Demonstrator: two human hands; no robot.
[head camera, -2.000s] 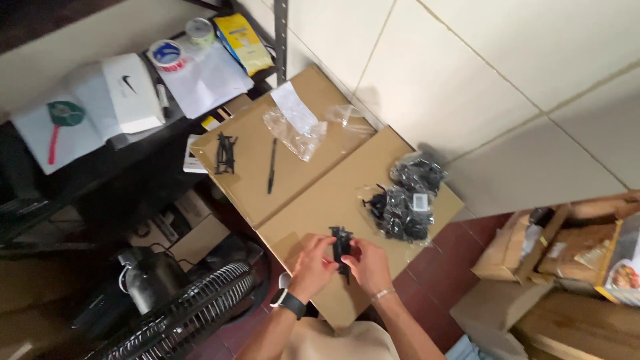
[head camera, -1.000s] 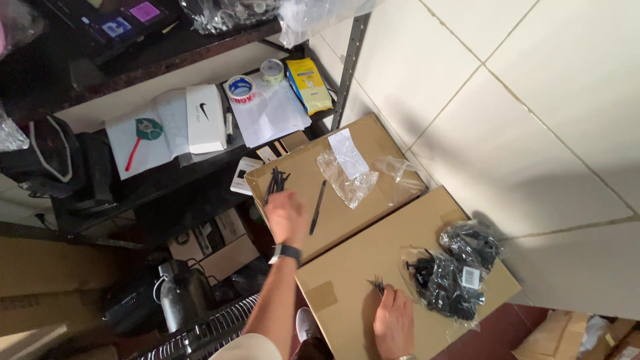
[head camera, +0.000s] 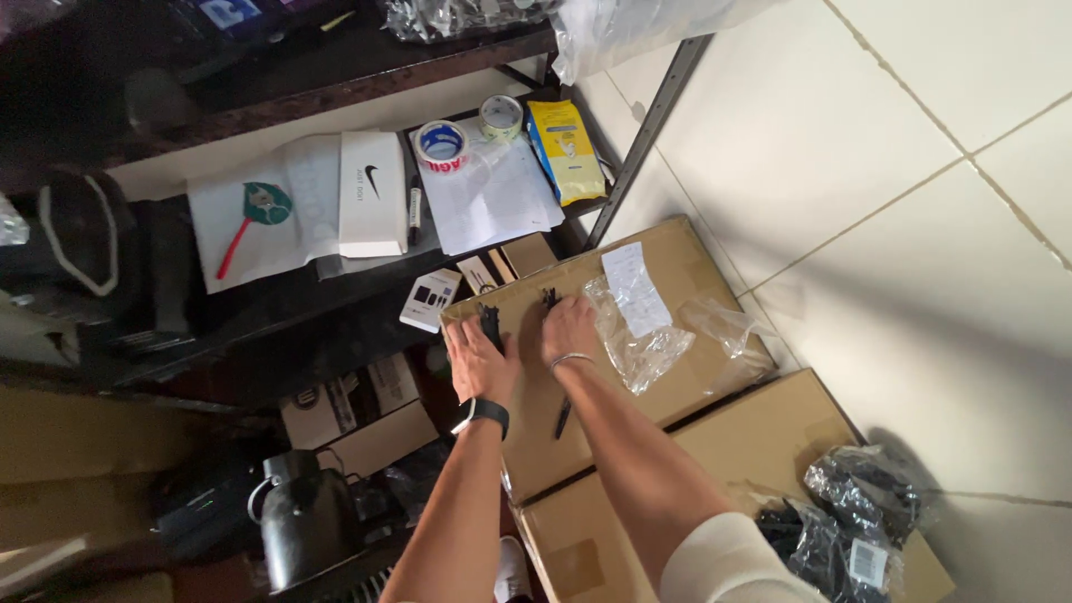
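Two cardboard boxes (head camera: 536, 456) lie side by side below me. On the far box, my left hand (head camera: 481, 360) rests beside a bundle of slim black plastic parts (head camera: 490, 325), its thumb and fingers around them. My right hand (head camera: 569, 331) has its fingers closed on another small black bundle (head camera: 549, 297), mostly hidden by the hand. A black pen (head camera: 562, 418) lies near my right forearm. To the right are a clear plastic bag (head camera: 641, 356) and a white paper slip (head camera: 636, 289). Plastic bags of black parts (head camera: 837, 519) sit on the near box.
A dark shelf holds a white Nike box (head camera: 373, 193), tape rolls (head camera: 440, 144), papers (head camera: 490, 201), a marker (head camera: 414, 211) and a yellow packet (head camera: 567, 151). A metal upright (head camera: 649, 138) stands by the tiled wall. A black metal bottle (head camera: 306, 519) is at lower left.
My right hand has moved from the near box to the far box, with black parts in it. My left hand stays at the bundle on the far box. The view has shifted toward the shelf.
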